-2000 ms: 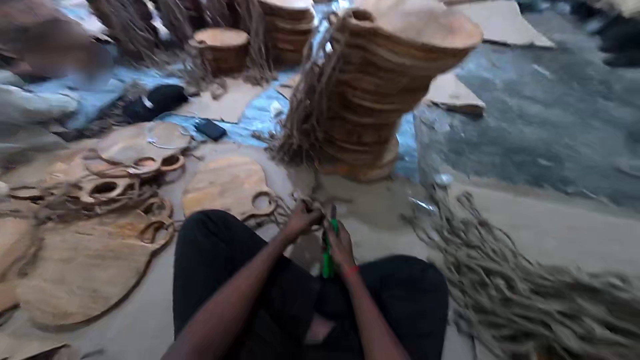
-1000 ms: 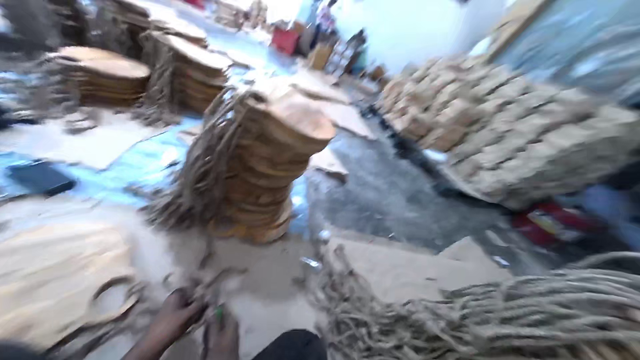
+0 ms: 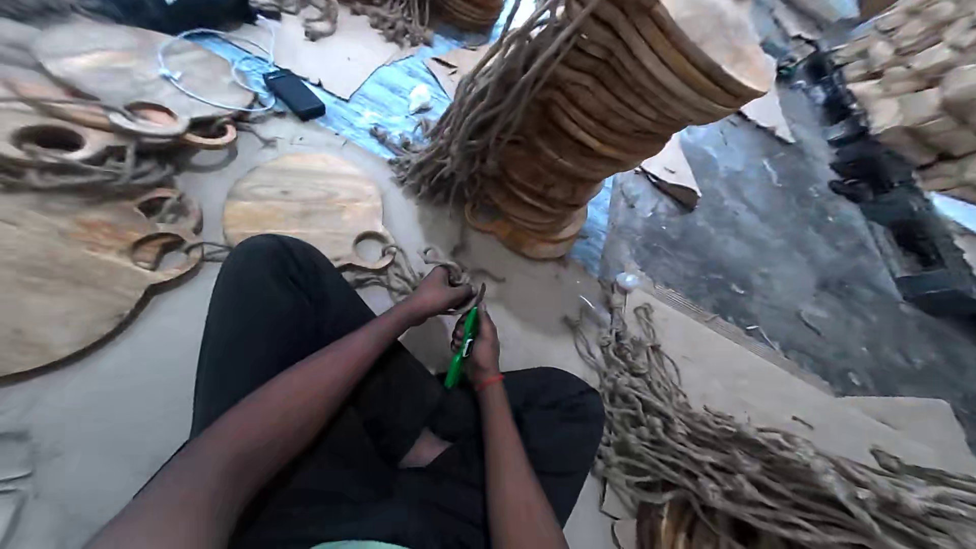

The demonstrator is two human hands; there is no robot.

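Note:
My left hand (image 3: pixel 441 296) grips a length of jute rope (image 3: pixel 400 271) in front of my knees. The rope runs toward the ring-shaped handle of a small round wooden board (image 3: pixel 305 198) lying beyond my left knee. Close beside it, my right hand (image 3: pixel 479 343) is closed on a green-handled cutting tool (image 3: pixel 461 354), whose dark tip points up toward the rope at my left fingers. Whether the tool is a knife or snips cannot be told.
A tall leaning stack of round wooden boards (image 3: pixel 595 130) with hanging ropes stands ahead. Larger boards (image 3: pixel 69 267) lie at left, near a black rectangular device (image 3: pixel 295 94) with a white cable. A heap of knotted ropes (image 3: pixel 732 450) spreads at right. Wrapped bundles (image 3: pixel 926 99) stand far right.
The view has swung up and right, then back down. Both hands stay close together throughout, and the green tool shows in my right hand two seconds ago and now.

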